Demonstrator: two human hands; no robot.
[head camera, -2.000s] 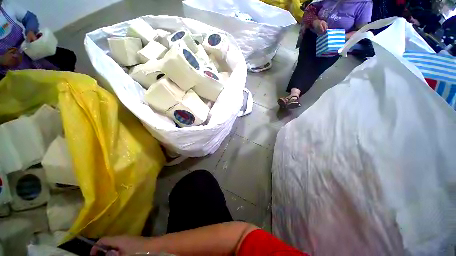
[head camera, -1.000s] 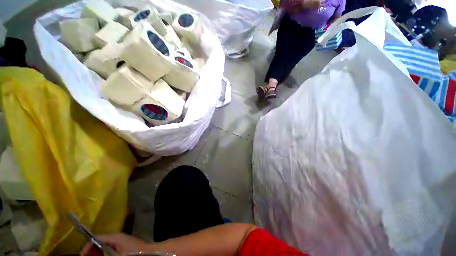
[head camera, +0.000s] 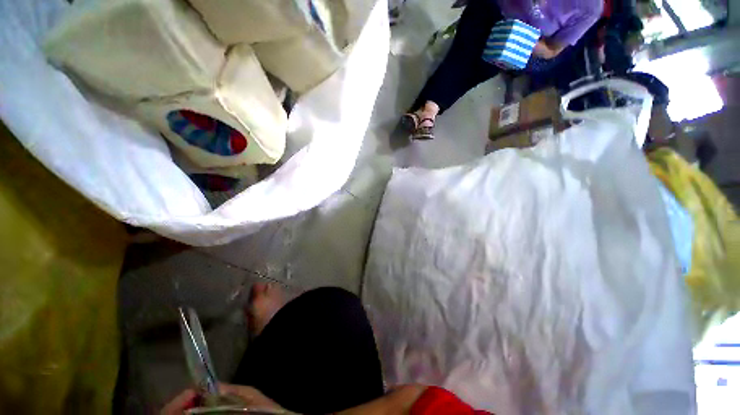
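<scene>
My right hand is at the bottom edge, partly cut off, closed around scissors. The silvery blades point up, slightly parted, over the floor left of my dark-clothed knee. My left hand is not in view. In front of me a white sack stands open and holds cream box-shaped blocks. One block near its rim shows a dark blue and red round patch.
A yellow sack is at the left edge. A big white sack bulges at right. Behind it are cardboard boxes and another yellow sack. A seated person in purple holds a blue-white striped box. A bare foot shows beside my knee.
The view has shifted and the white sack of blocks now looms larger at upper left. The scissors have moved right in the picture and point more upright. The blocks in the yellow sack are out of view.
</scene>
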